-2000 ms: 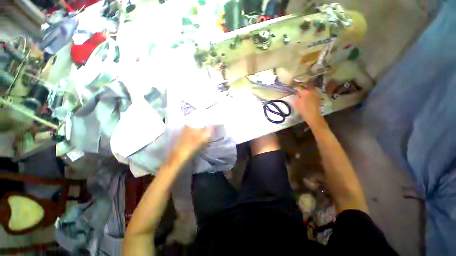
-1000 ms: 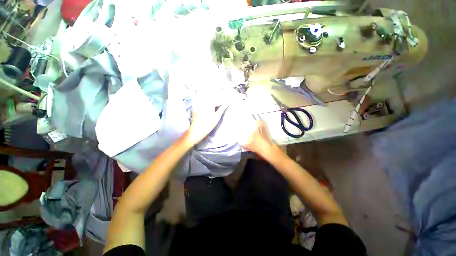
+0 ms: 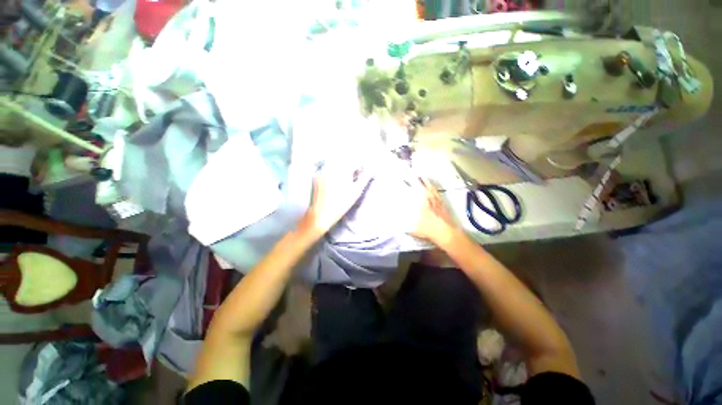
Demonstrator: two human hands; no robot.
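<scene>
The grey fabric panels (image 3: 360,253) lie bunched on the front of the table and hang over its edge, whitened by glare. My left hand (image 3: 328,206) lies on the cloth, left of the needle area. My right hand (image 3: 427,212) is at the cloth's right side, just below the needle area (image 3: 402,150). Glare hides the fingertips of both hands, so I cannot tell whether they grip or press flat. The cream-yellow sewing machine (image 3: 546,95) stands behind and to the right.
Black-handled scissors (image 3: 492,210) lie right of my right hand. A measuring tape (image 3: 602,186) hangs at the machine's right end. A wooden chair (image 3: 47,278) and grey bundles (image 3: 127,312) are at left. A blue-grey cloth pile (image 3: 681,277) is at far right.
Over two seconds my right hand has moved left from beyond the scissors to the cloth near the needle. Since one second ago, both hands hold nearly the same place; the view has shifted slightly.
</scene>
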